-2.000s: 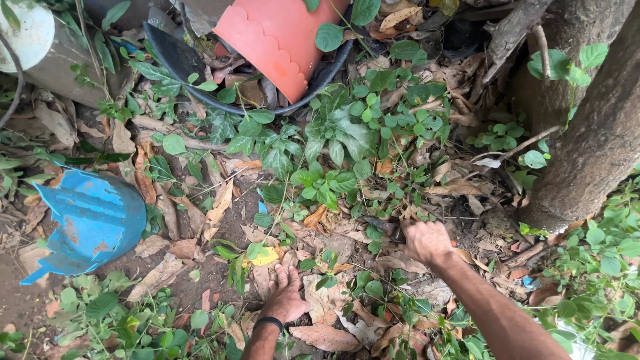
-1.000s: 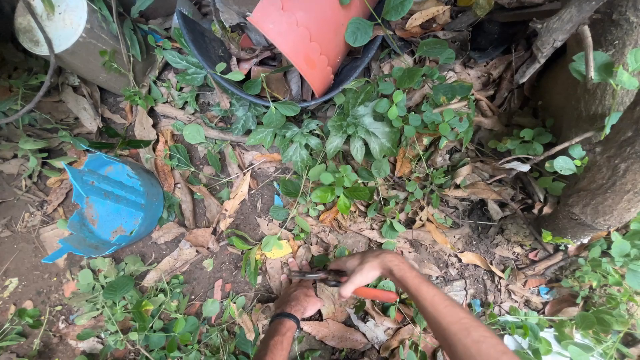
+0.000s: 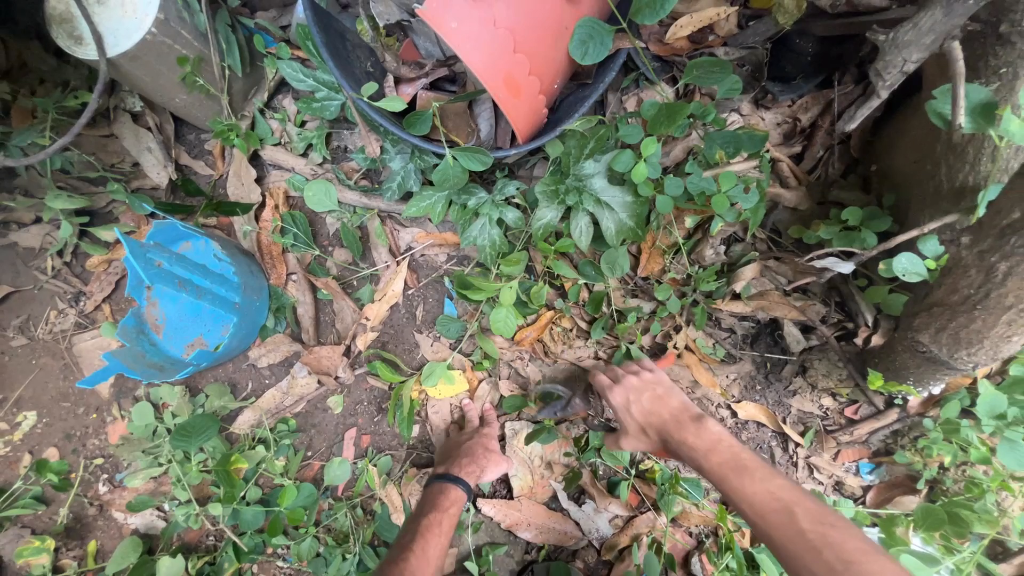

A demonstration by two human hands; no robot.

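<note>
My left hand (image 3: 472,446), with a black band at the wrist, rests palm down on dry leaves and soil, its fingertips just below a yellow leaf (image 3: 447,385). To its right, my right hand (image 3: 644,404) is closed around a hand tool with orange handle parts. The dark metal head (image 3: 564,400) of the tool points left toward my left hand and is blurred, so its exact kind is unclear. Small green plants (image 3: 506,308) grow just above both hands. My left hand appears to hold nothing.
A broken blue plastic container (image 3: 196,300) lies at left. At the top, a black basin (image 3: 352,100) holds a salmon-coloured plastic pot (image 3: 512,48) and debris. A grey cylindrical container (image 3: 184,72) lies top left. A tree trunk (image 3: 960,296) stands at right, with a dead branch (image 3: 896,60) above.
One second ago my right hand and the tool were against my left hand; now they are apart, farther right. Two seconds ago the hands were also apart.
</note>
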